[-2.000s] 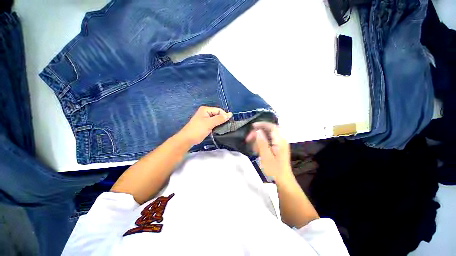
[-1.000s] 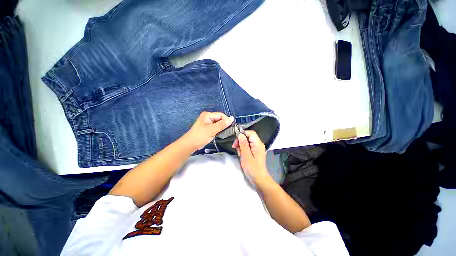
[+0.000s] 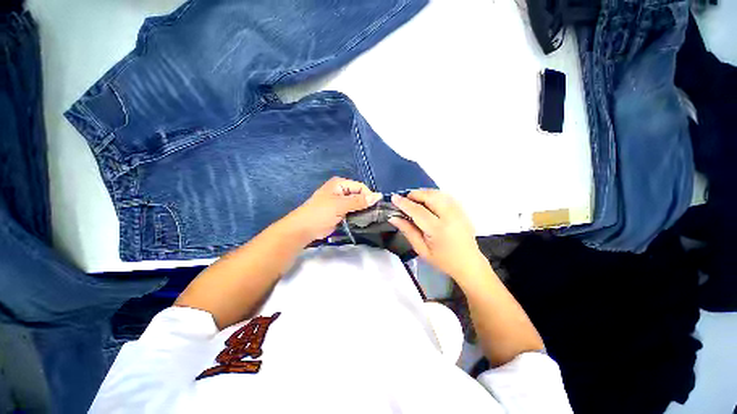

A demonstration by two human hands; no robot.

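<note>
Blue faded jeans [image 3: 242, 166] lie on the white table, waistband [image 3: 113, 182] at the left and one leg folded towards me. My left hand [image 3: 338, 204] pinches the leg hem [image 3: 386, 197] of the near leg. My right hand [image 3: 428, 220] grips the same hem just to the right, fingertips close to the left ones. The grey inside of the leg [image 3: 373, 220] shows below the fingers. Any needle or thread is too small to see.
A black phone [image 3: 553, 100] lies on the table [image 3: 485, 105] at the right. A tan piece [image 3: 551, 217] is at the near edge. Denim piles lie at the right [image 3: 646, 137] and left [image 3: 24, 145]. Dark garments [image 3: 598, 323] are below right.
My right hand first came in to my left fingers, then moved up and right onto the hem. The hem opening, spread wide a second ago, is now mostly covered. My left hand has barely moved.
</note>
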